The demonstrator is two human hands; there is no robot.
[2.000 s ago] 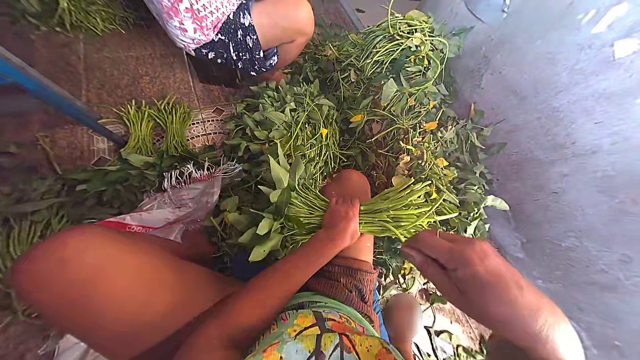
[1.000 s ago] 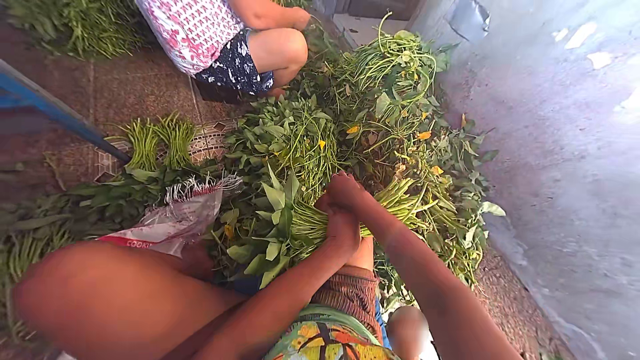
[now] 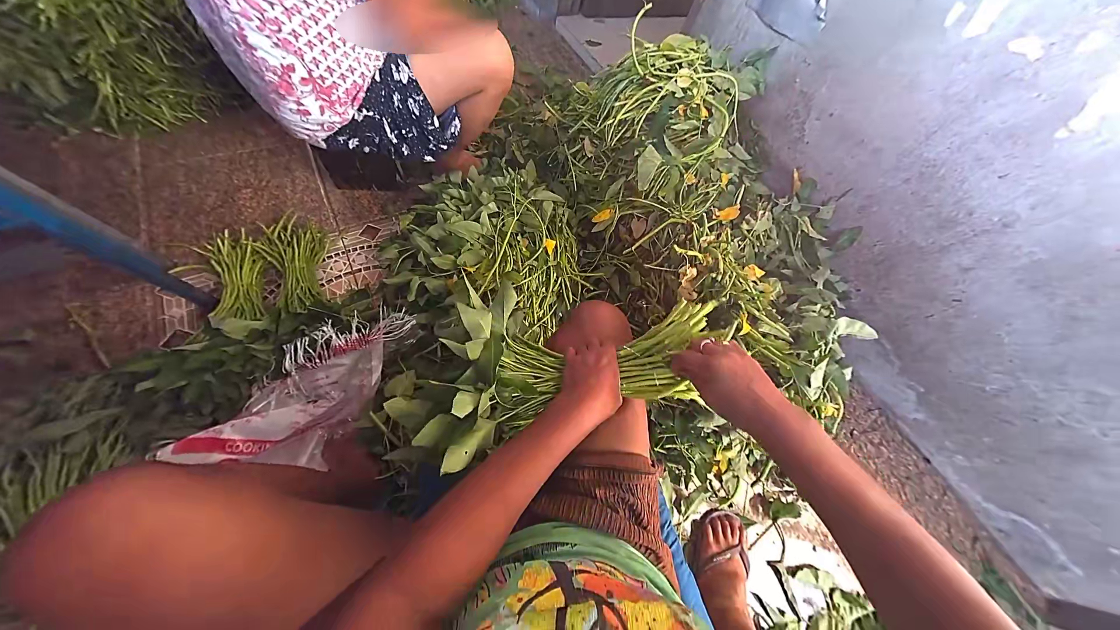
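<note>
A bunch of long-stemmed leafy greens (image 3: pixel 652 363) lies across my knee, leaves to the left and pale green stems to the right. My left hand (image 3: pixel 593 381) is closed around the middle of the bunch, holding it against the knee. Near the stem ends at the right, my right hand (image 3: pixel 722 376), with a ring on one finger, has its fingertips at the stems; whether they pinch any is unclear. A heap of loose greens with some yellow leaves (image 3: pixel 665 219) spreads just beyond the knee.
A person in dark floral shorts (image 3: pixel 394 109) sits at the upper left. Two upright bunches (image 3: pixel 262 267) stand on the tiles beside a blue bar (image 3: pixel 96 232). A printed plastic sack (image 3: pixel 289 420) lies left of the greens. A grey wall (image 3: pixel 954 262) borders the right side.
My right hand was out to the right of the bunch, then came in against my left hand; now it is at the stem ends. My left hand stays around the bunch.
</note>
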